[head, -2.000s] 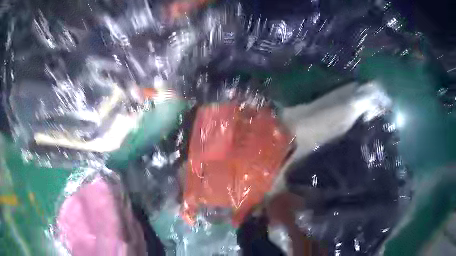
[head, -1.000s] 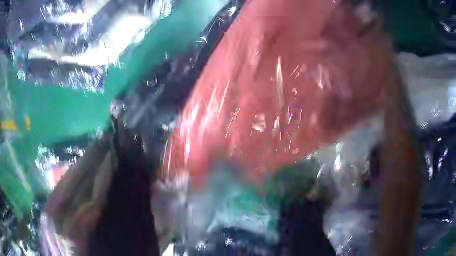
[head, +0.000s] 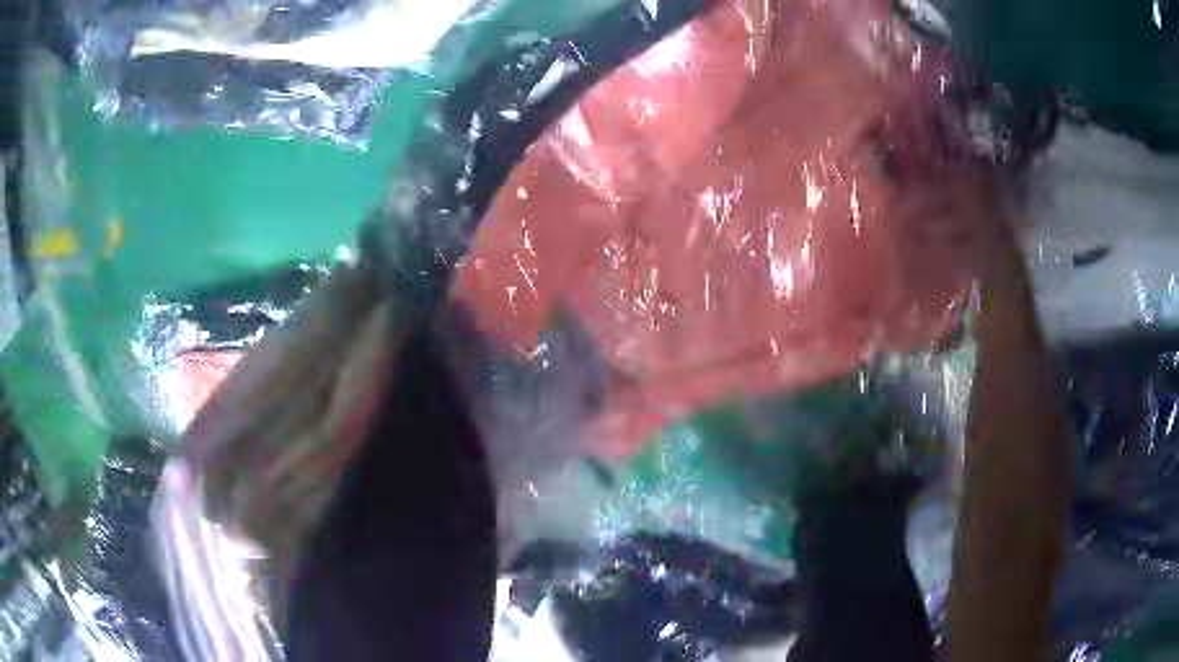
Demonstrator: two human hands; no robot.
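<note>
A red-orange garment [head: 750, 220] in glossy film fills the upper middle, raised towards the camera, with white glare streaks. My right forearm comes up the right side, and my right hand [head: 950, 162] is blurred at the garment's upper right edge, gripping it. My left forearm rises at the left. My left hand [head: 403, 246] is a dark blur near dark film-covered cloth, left of the red-orange garment; its fingers cannot be made out.
Dark bagged garments [head: 1112, 414] lie at the right, below a pale grey-white garment [head: 1112, 226]. Green floor [head: 246, 207] shows at the left with small yellow marks. A white item [head: 310, 36] lies at the upper left. Two dark shapes, likely my legs, stand below.
The red-orange garment lay lower and looked smaller two seconds ago; it is now raised and close. Both forearms have come into view. The pink bundle at the lower left no longer shows.
</note>
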